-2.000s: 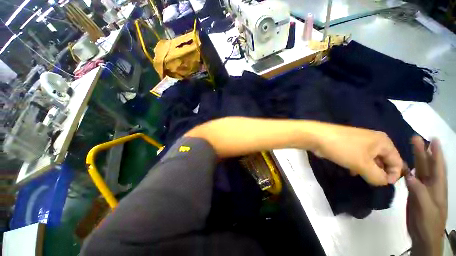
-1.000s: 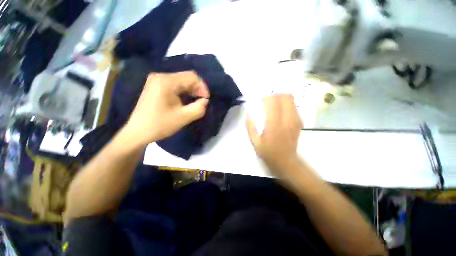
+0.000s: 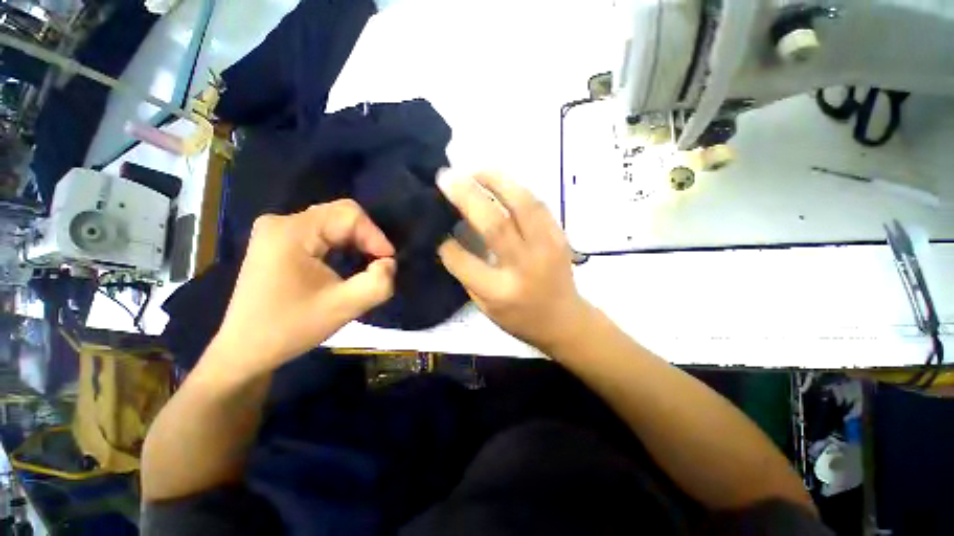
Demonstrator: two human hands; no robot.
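A dark navy garment piece [image 3: 403, 188] lies bunched on the white table, left of the sewing machine. My left hand [image 3: 314, 267] is over its lower left part, with thumb and forefinger pinched together at the cloth; what lies between the fingertips is too small to tell. My right hand [image 3: 513, 262] is at the cloth's right edge, thumb and fingers apart, fingertips touching or just over the cloth. It is unclear whether it holds any of it.
The sewing machine head [image 3: 680, 63] stands at upper right, with black-handled scissors [image 3: 866, 113] and a thin white-handled tool [image 3: 879, 184]. Silver snips [image 3: 912, 277] lie near the front edge at right. Another machine [image 3: 105, 225] stands at left. More dark cloth [image 3: 303, 63] lies behind.
The view has swung from the left floor area to the table. In the last second my right hand has moved left from beside the needle area to the cloth. My left hand is still pinched.
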